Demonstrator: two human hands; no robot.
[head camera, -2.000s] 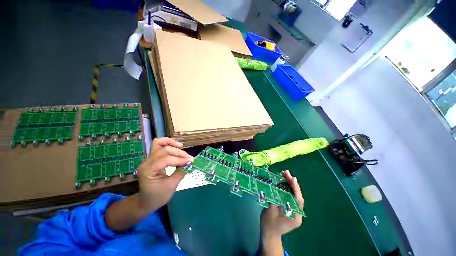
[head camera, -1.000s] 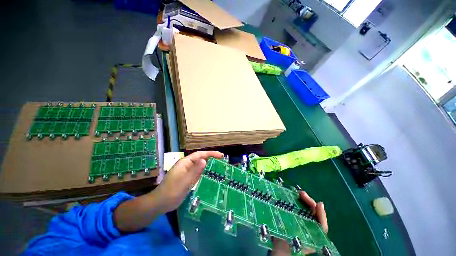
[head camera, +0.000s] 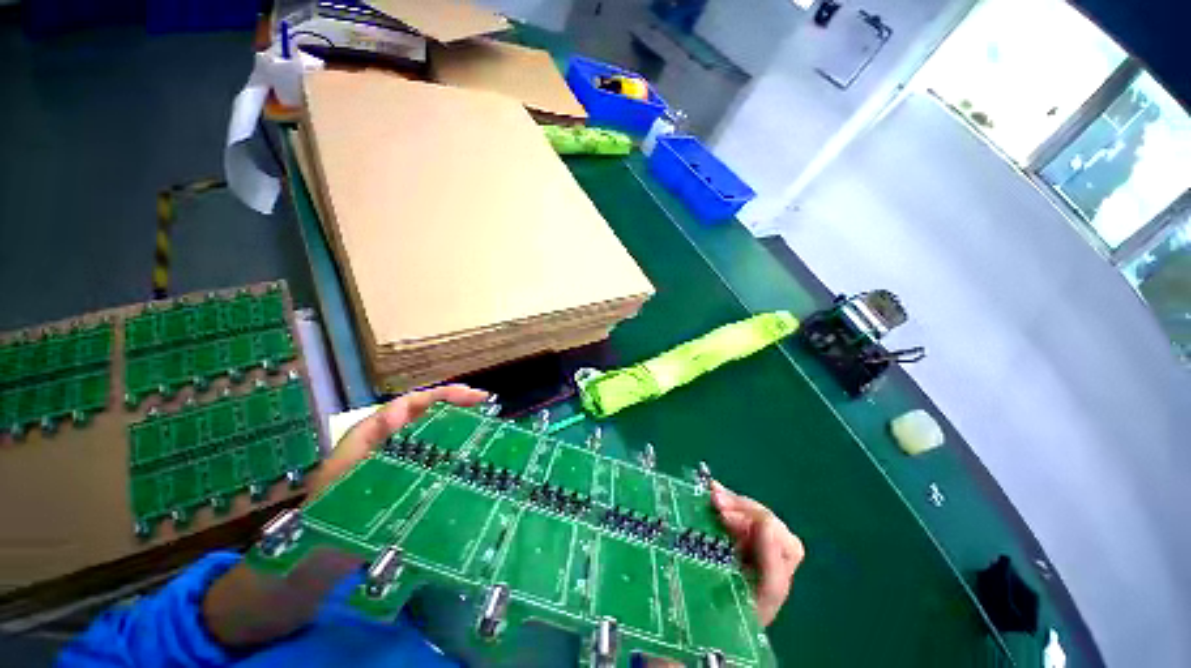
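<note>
A green PCB panel (head camera: 523, 522) is held up close in front of me, tilted, with a dark component strip along its middle and silver connectors along both long edges. My left hand (head camera: 379, 437) holds its left end; the panel hides part of the hand. My right hand (head camera: 762, 548) grips its right end, with the fingers at the edge. Three more panels, one of them (head camera: 222, 444) nearest me, lie on a cardboard sheet (head camera: 59, 502) on the low stack at the left. The leftmost panel is cut off by the picture's edge.
A tall stack of cardboard sheets (head camera: 457, 209) stands on the green bench (head camera: 836, 522). A lime-green fabric roll (head camera: 692, 363) lies beyond the panel. A black device (head camera: 856, 339), a white round thing (head camera: 916, 432) and blue bins (head camera: 701, 178) are along the wall side.
The held panel has come nearer and moved left in the picture, with its face turned more toward me. Both hands keep hold of it. The surroundings have shifted left since one second ago.
</note>
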